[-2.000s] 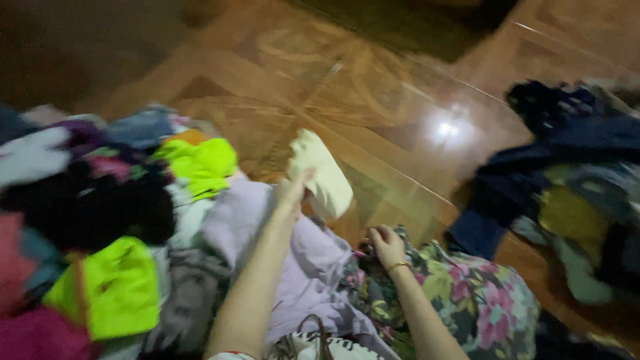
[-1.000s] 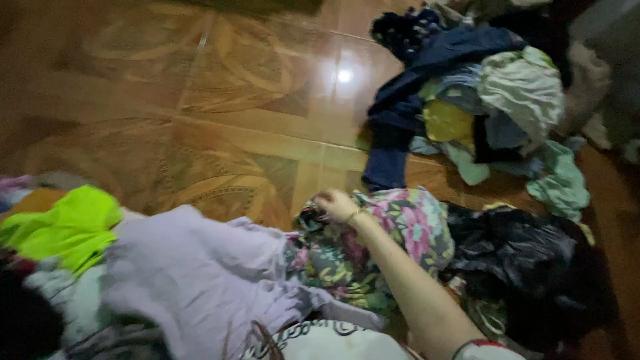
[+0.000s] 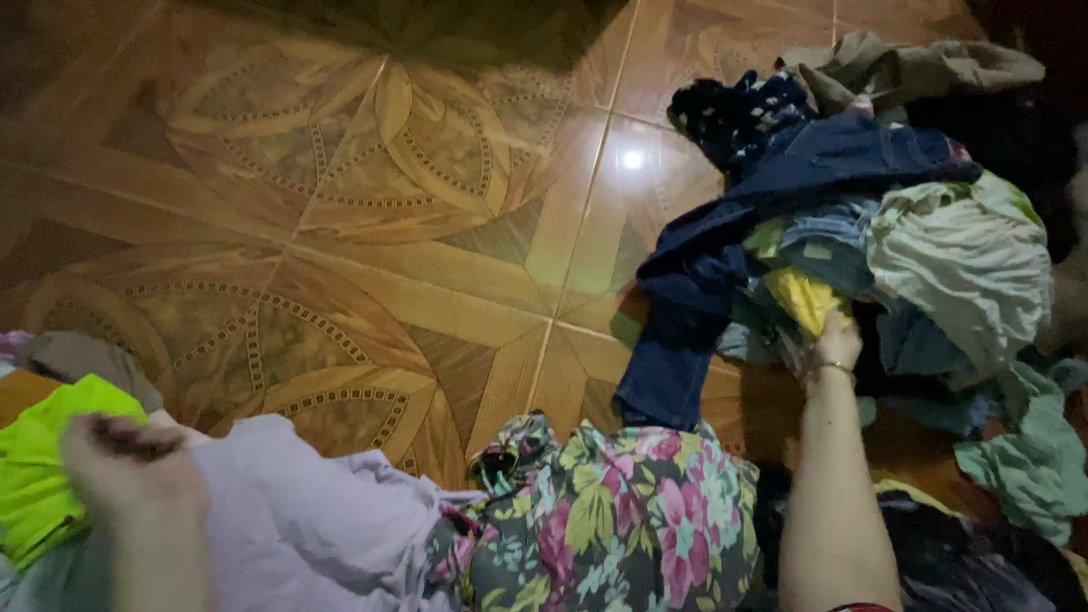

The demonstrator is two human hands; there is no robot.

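Observation:
My right hand (image 3: 835,340), with a thin bracelet at the wrist, is shut on a yellow cloth (image 3: 803,299) in the clothes pile at the right. Dark blue jeans (image 3: 816,170) lie over that pile, and a pale crumpled garment (image 3: 960,263) lies beside the yellow one. My left hand (image 3: 127,459), blurred, is over the neon yellow garment (image 3: 51,459) at the lower left; whether it holds anything cannot be told. Between my arms lie a lavender garment (image 3: 314,510) and a floral garment (image 3: 620,518).
Patterned floor tiles (image 3: 357,280) spread across the middle and upper left. A black plastic-like bag or cloth (image 3: 960,552) lies at the lower right, below a mint green garment (image 3: 1028,442). A beige garment (image 3: 926,68) tops the right pile.
My right hand has moved from the floral garment to the yellow cloth in the right pile. Two seconds ago my left hand held a cream item, now not seen. The view has swung right.

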